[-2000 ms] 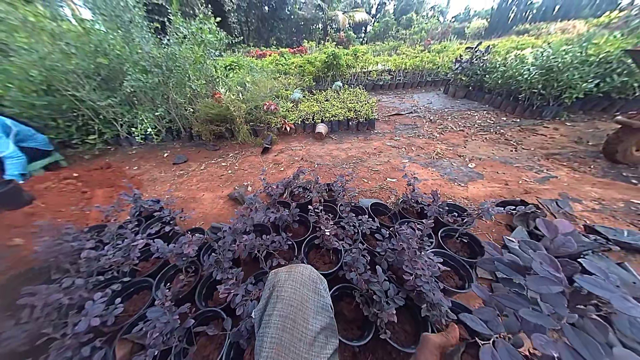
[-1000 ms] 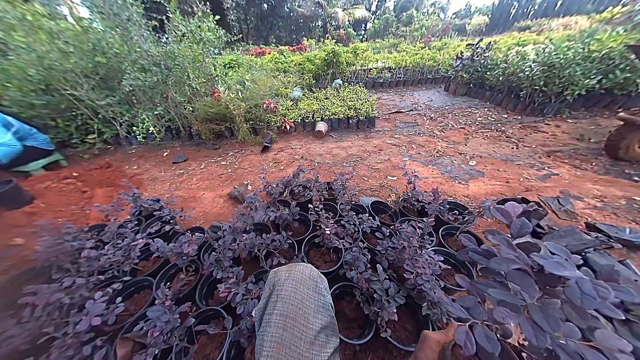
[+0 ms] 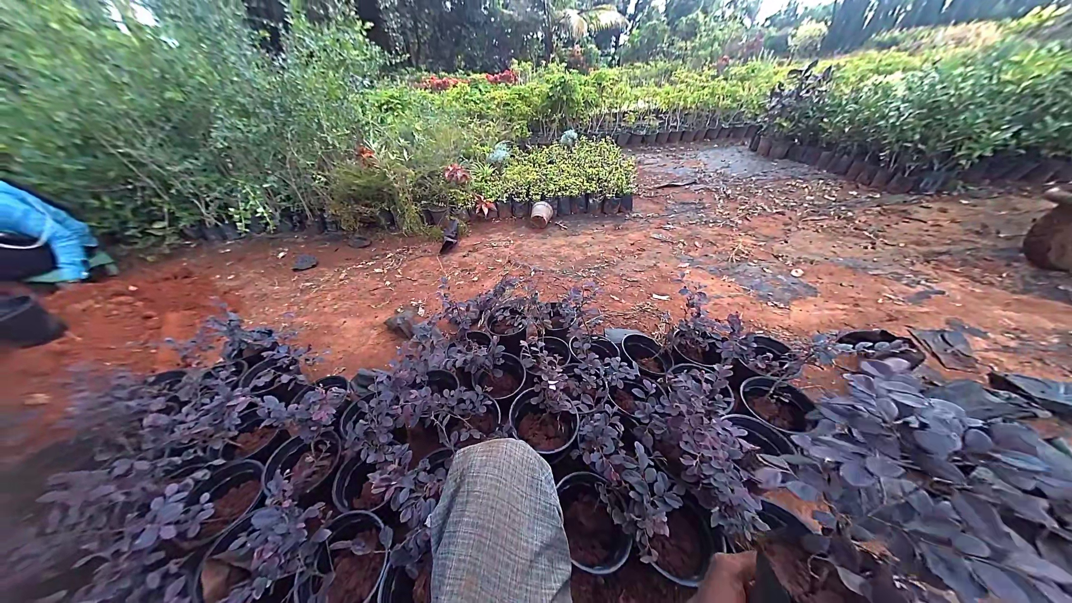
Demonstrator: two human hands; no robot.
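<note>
At the bottom edge, right of my trousered knee (image 3: pixel 501 523), a small brown patch of skin, seemingly part of my left hand (image 3: pixel 727 579), shows beside a dark edge. Its fingers are mostly cut off. Another skin-toned patch, possibly part of my right hand (image 3: pixel 800 505), lies half behind leaves; its grip is hidden. A purple-leaved plant (image 3: pixel 930 469) looms large and close at the right. Around my knee stand black plastic pots (image 3: pixel 544 423) with reddish soil and small purple-leaved plants (image 3: pixel 653 494).
A person in a blue sleeve (image 3: pixel 50 230) is at the far left, near a black pot (image 3: pixel 29 321). Black plastic scraps (image 3: pixel 950 345) lie on the red soil. A terracotta-coloured pot (image 3: pixel 541 214) lies before rows of bagged plants (image 3: pixel 569 172). A brown rounded object (image 3: pixel 1051 234) stands far right.
The large purple leaves at the right have shifted and reach higher beside the pots than two seconds ago. The person at the left has moved slightly.
</note>
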